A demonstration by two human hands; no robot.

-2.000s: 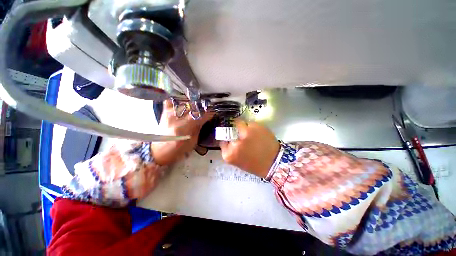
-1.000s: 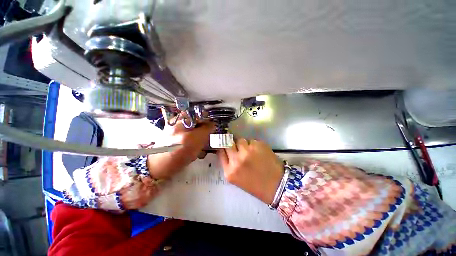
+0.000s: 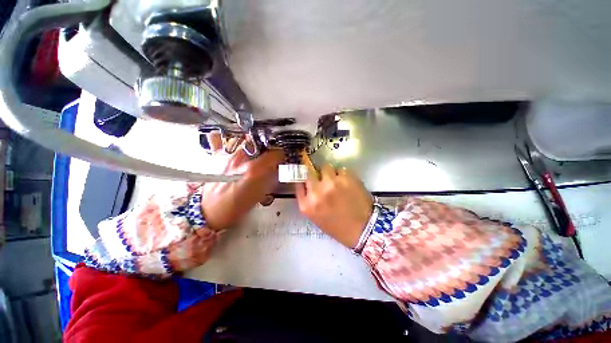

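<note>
A small black piece (image 3: pixel 266 199) shows only as a dark sliver below my left fingers; the rest is hidden by my hands and the tension dial. My left hand (image 3: pixel 240 189), slightly blurred, is curled around its edge. My right hand (image 3: pixel 337 204) lies just right of it, fingers bent and fingertips hidden behind the white ribbed tension dial (image 3: pixel 293 173). The lit presser foot area (image 3: pixel 338 134) is just beyond my right fingers. The needle itself cannot be made out.
The white machine head (image 3: pixel 402 53) spans the top. A silver knob (image 3: pixel 173 97) and pale curved bar (image 3: pixel 100 157) cross the left. A dark flat panel (image 3: pixel 106 191) lies left, by a blue bin edge (image 3: pixel 60 221). Red-black snips (image 3: pixel 555 201) lie right of the steel bed (image 3: pixel 462 161).
The view shifted and came back. The black piece seen between my hands two seconds ago is now mostly hidden. My right hand sits slightly lower against the dial than then.
</note>
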